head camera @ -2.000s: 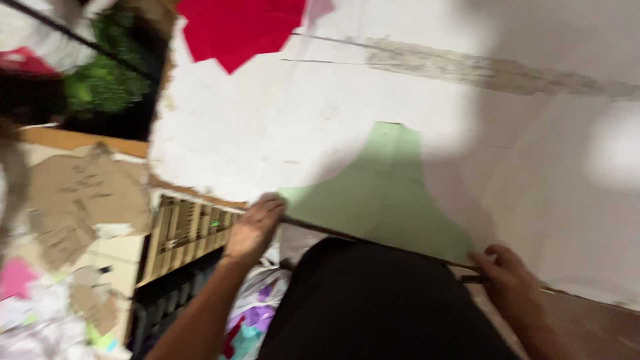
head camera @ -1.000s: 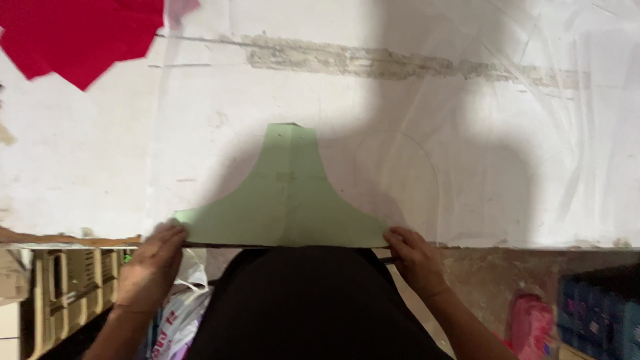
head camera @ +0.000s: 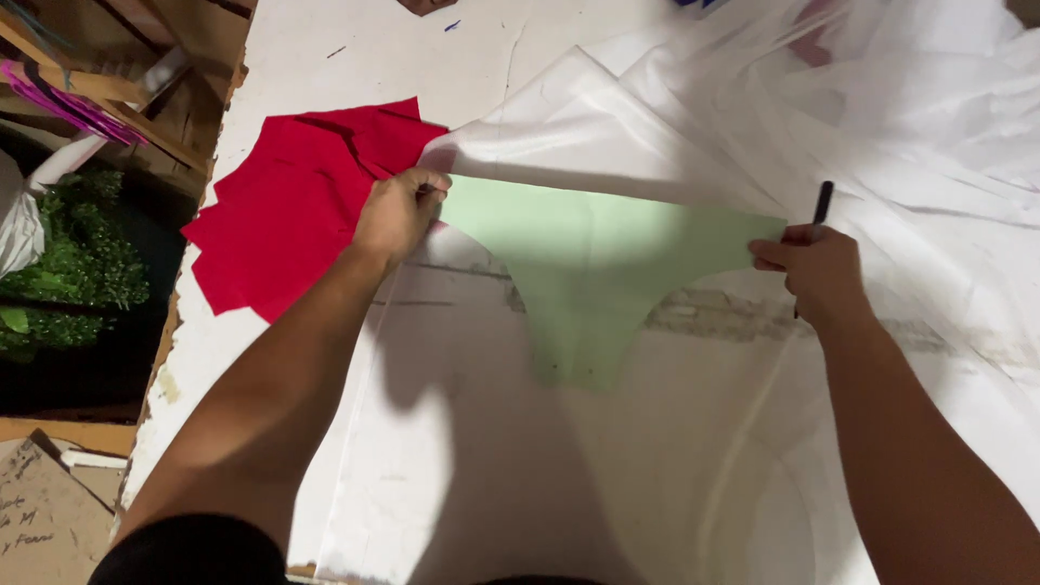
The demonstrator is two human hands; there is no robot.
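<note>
A pale green paper pattern piece (head camera: 589, 260) hangs between my hands over the white table, its wide straight edge at the top and its narrow end toward me. My left hand (head camera: 405, 213) pinches its left corner, close beside a stack of red fabric pieces (head camera: 284, 203). My right hand (head camera: 816, 264) grips the right corner and also carries a black pen (head camera: 824, 203) between its fingers. Thin white fabric (head camera: 634, 114) lies under and behind the pattern piece. Whether the piece touches the fabric along its whole length, I cannot tell.
The white table (head camera: 382, 49) has a worn left edge. Past that edge are a green leafy plant (head camera: 73, 252), wooden framing (head camera: 114, 89), magenta strips (head camera: 73, 101) and a cardboard piece with handwriting (head camera: 49, 504). Sheer white fabric is bunched at the upper right.
Both hands have moved away from the table's near edge with the green piece. Its wide edge was nearest me and is now farthest, with the narrow end toward me. The view has shifted.
</note>
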